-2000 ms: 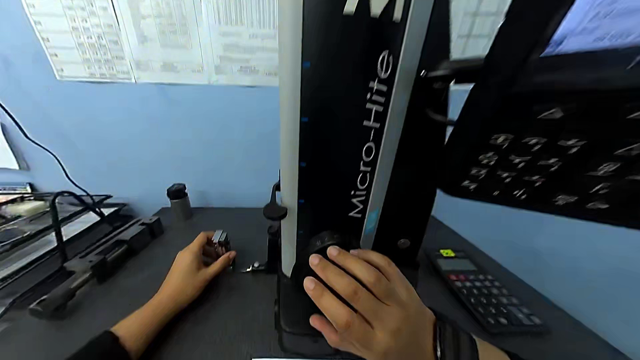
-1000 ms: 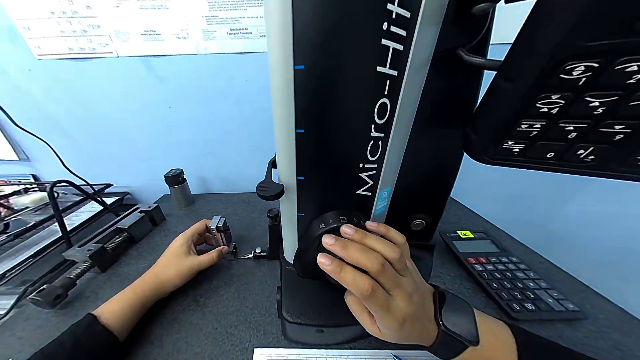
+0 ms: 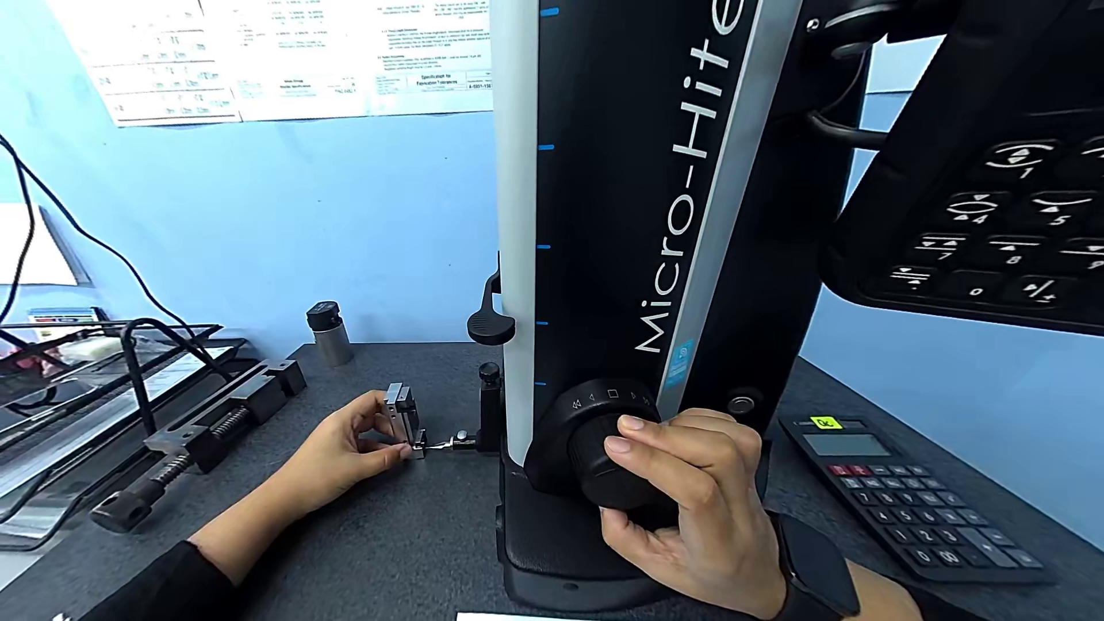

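Note:
A tall black-and-grey Micro-Hite height gauge (image 3: 621, 216) stands on the dark surface plate. My right hand (image 3: 699, 509) has its fingers around the ribbed black control knob (image 3: 604, 457) low on the gauge's front. My left hand (image 3: 349, 448) holds a small machined metal part (image 3: 402, 416) upright on the plate, left of the gauge. The thin probe (image 3: 442, 445), on its holder, reaches left to the foot of that part; whether they touch I cannot tell. My left fingertips on the far side of the part are partly hidden.
A screw vise (image 3: 207, 440) lies at the left beside a black wire rack (image 3: 129, 371). A small grey cylinder with a black cap (image 3: 331, 335) stands near the wall. At the right are a calculator (image 3: 914, 500) and the gauge's overhanging keypad panel (image 3: 992, 198). A paper edge shows at the bottom.
My right hand has shifted from lying over the knob to a grip with bent fingers at its right side. My left hand stays at the metal part. The view has moved somewhat.

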